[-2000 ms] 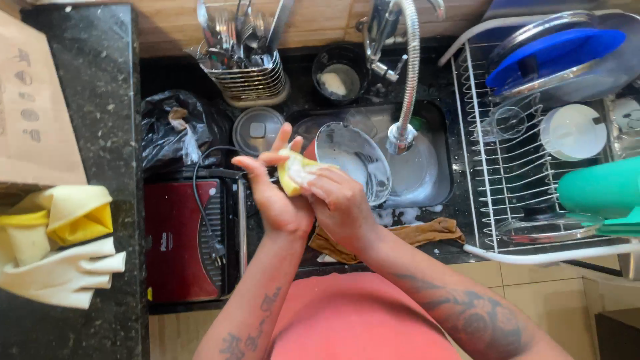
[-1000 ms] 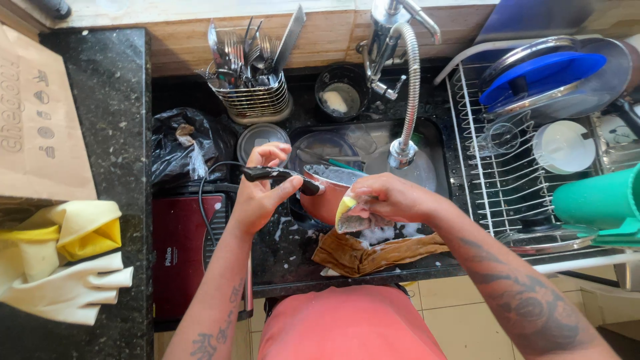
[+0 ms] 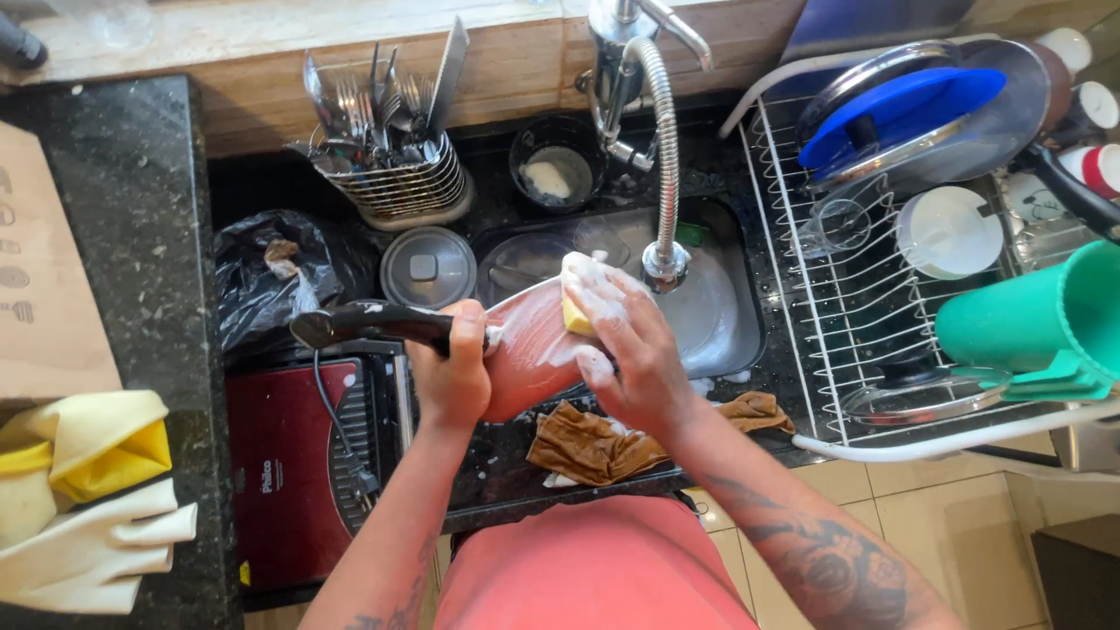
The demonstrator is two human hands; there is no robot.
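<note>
A red saucepan [image 3: 529,350] is tilted over the front of the metal sink [image 3: 744,324], its soapy outer side facing up. My left hand [image 3: 451,367] grips it where the black handle [image 3: 376,322] joins the body; the handle points left. My right hand [image 3: 626,341], covered in foam, presses a yellow sponge [image 3: 577,317] against the pan's side. Behind the pan the hose faucet [image 3: 667,175] hangs over the sink. A brown cloth [image 3: 595,446] lies on the counter edge beneath my right wrist.
Left are a red grill [image 3: 280,472], a black plastic bag [image 3: 280,271] and rubber gloves [image 3: 105,525]. A cutlery basket [image 3: 398,192], lidded container [image 3: 428,267] and black bowl [image 3: 558,166] stand behind. At right, a white dish rack [image 3: 787,289] holds lids and a green jug [image 3: 1006,324].
Two seconds ago both hands were together on the sponge; one second ago my left hand was on the pan's handle. The pan has since been tipped, and the sponge is now on its outer side.
</note>
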